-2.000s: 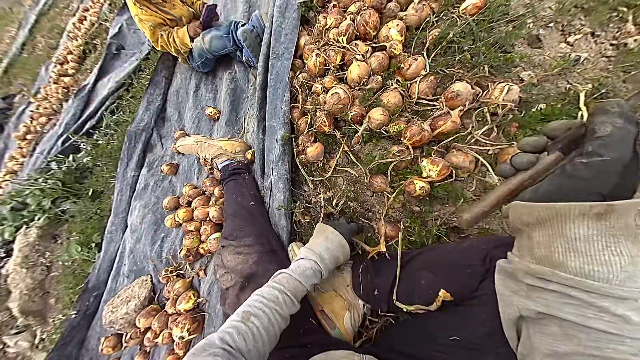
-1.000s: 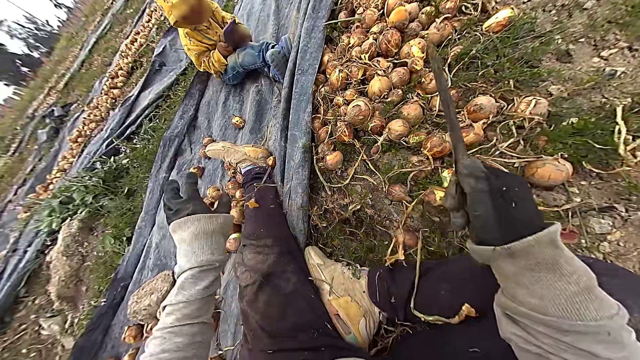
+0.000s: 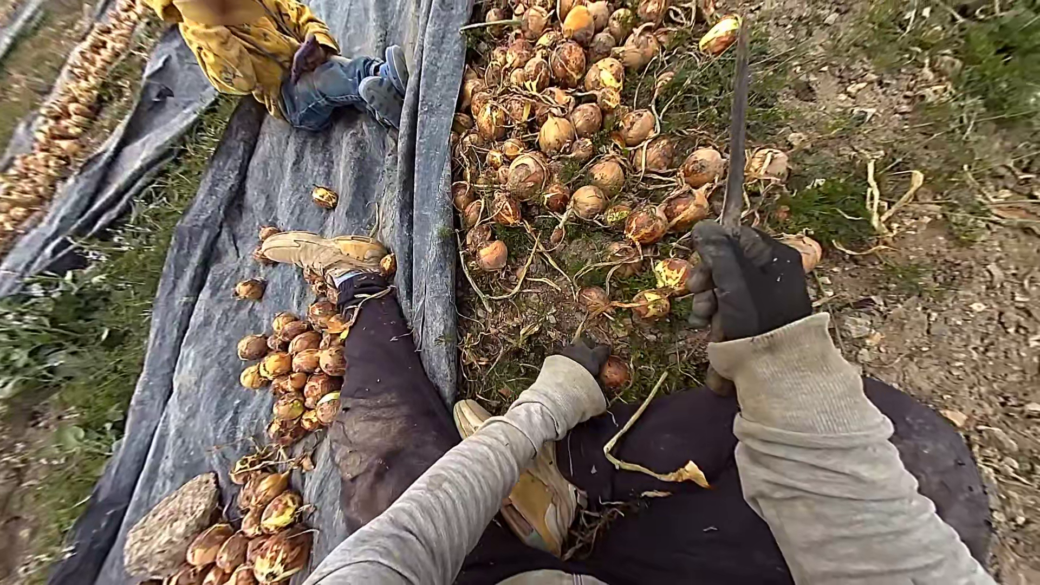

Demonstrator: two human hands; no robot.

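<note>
My right hand (image 3: pixel 751 280), in a dark glove, is closed around a knife, its long worn blade (image 3: pixel 738 122) pointing up and away over the ground. My left hand (image 3: pixel 585 355), also gloved, reaches down beside my shoe, right against a brown onion (image 3: pixel 615 373); its fingers are mostly hidden, so its grip is unclear. A dry onion stalk (image 3: pixel 634 463) lies across my dark trousers. Beyond the hands spreads a heap of onions (image 3: pixel 556 134) with dry stalks on soil and weeds. Trimmed-looking onions (image 3: pixel 305 357) lie on the grey ground sheet (image 3: pixel 211 341) left of my leg.
A small person in a yellow jacket (image 3: pixel 244 53) sits on the sheet at the upper left. A rough stone (image 3: pixel 172 528) rests on the sheet at lower left, beside more onions. Another long row of onions (image 3: pixel 61 130) runs along the far left. Stony soil lies at right.
My left hand was over the onions on the sheet a second ago; it has moved right to the ground by my shoe. My right hand still holds the knife.
</note>
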